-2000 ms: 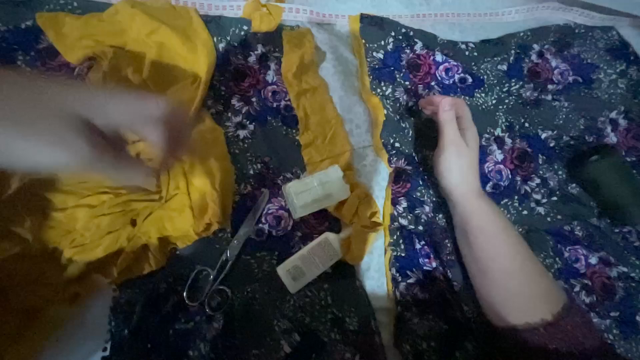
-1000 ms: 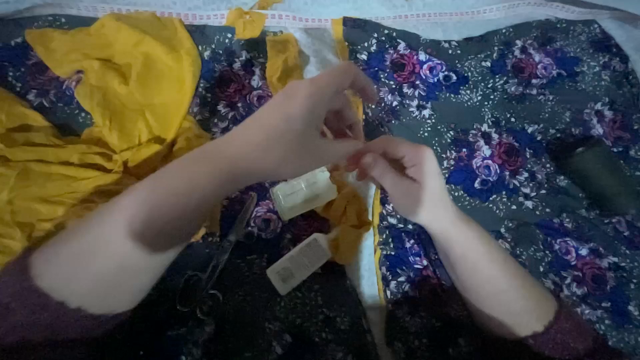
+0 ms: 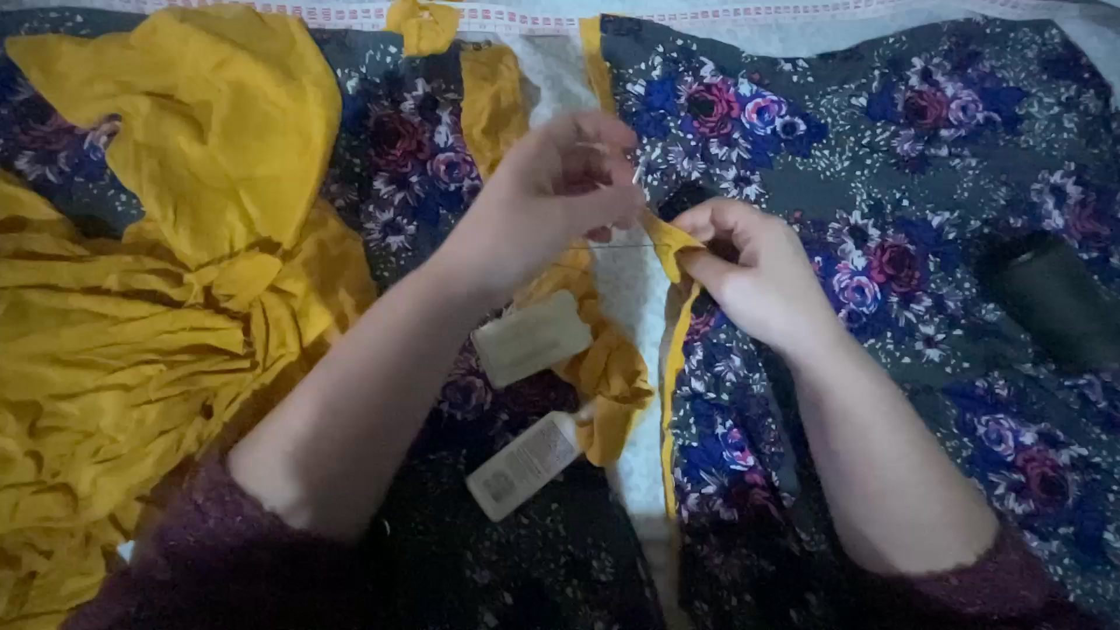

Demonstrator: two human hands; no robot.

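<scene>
My right hand pinches the yellow edging of the dark floral fabric and lifts it off the surface. To its left, my left hand is closed at the fingertips on a thin, pale needle-like thing, close to the lifted edging. A fine dark thread runs between the hands; its ends cannot be made out. Beneath my left wrist lie a crumpled mustard-yellow strip and a pale rectangular block. A whitish packet with writing lies nearer to me.
A large bunched yellow cloth covers the left side. Along the far edge runs a measuring tape, with a yellow scrap against it. A dark, roughly cylindrical object rests on the fabric at the right. Pale cloth shows between the floral pieces.
My left hand has moved right from over the yellow cloth, and my right hand has come down to the edging, now lifted between its fingers. The scissors seen earlier are hidden now.
</scene>
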